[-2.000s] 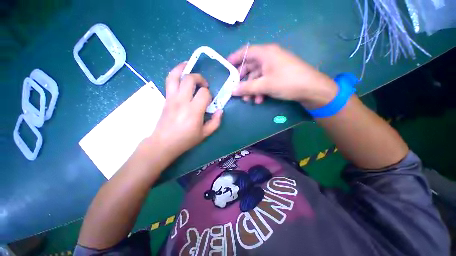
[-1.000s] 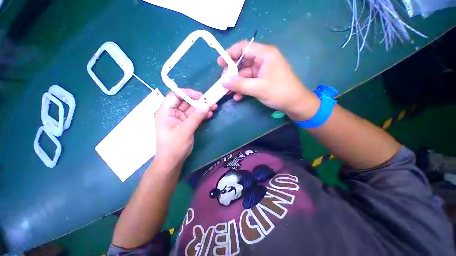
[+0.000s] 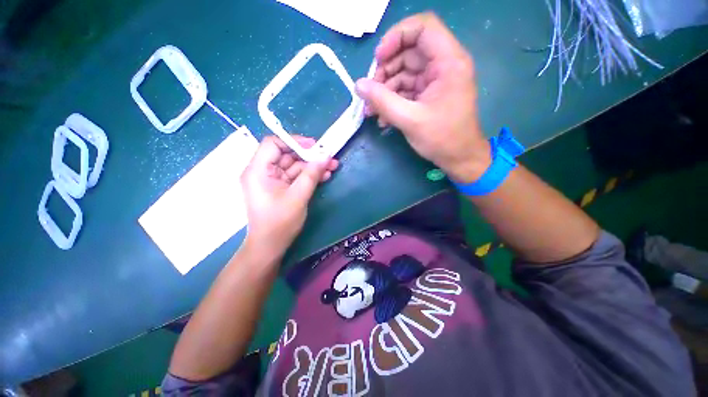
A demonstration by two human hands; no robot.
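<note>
A white plastic frame [image 3: 273, 87] is held up over the green bench, its wider side toward the lower right. My left hand [image 3: 281, 186] pinches its lower corner between thumb and fingers. My right hand [image 3: 423, 93], with a blue wrist band [image 3: 494, 167], is at the frame's right corner. Its thumb and fingers are at a thin white lead [image 3: 371, 71] there; the fingers partly hide where the lead meets the frame.
Another frame [image 3: 186, 71] with a lead lies left, beside a white sheet [image 3: 198, 205]. Several frames [image 3: 71, 159] lie far left. White sheets [image 3: 341, 12] lie at the far side. Loose strands [image 3: 590, 39] and a clear bag [image 3: 671, 15] are at right. A green oval [image 3: 436, 175] lies near the edge.
The frame has turned from its earlier tilted pose to show its wide side. My left hand shifted to its lower corner. My right hand has risen and turned, its fingers now pointing up.
</note>
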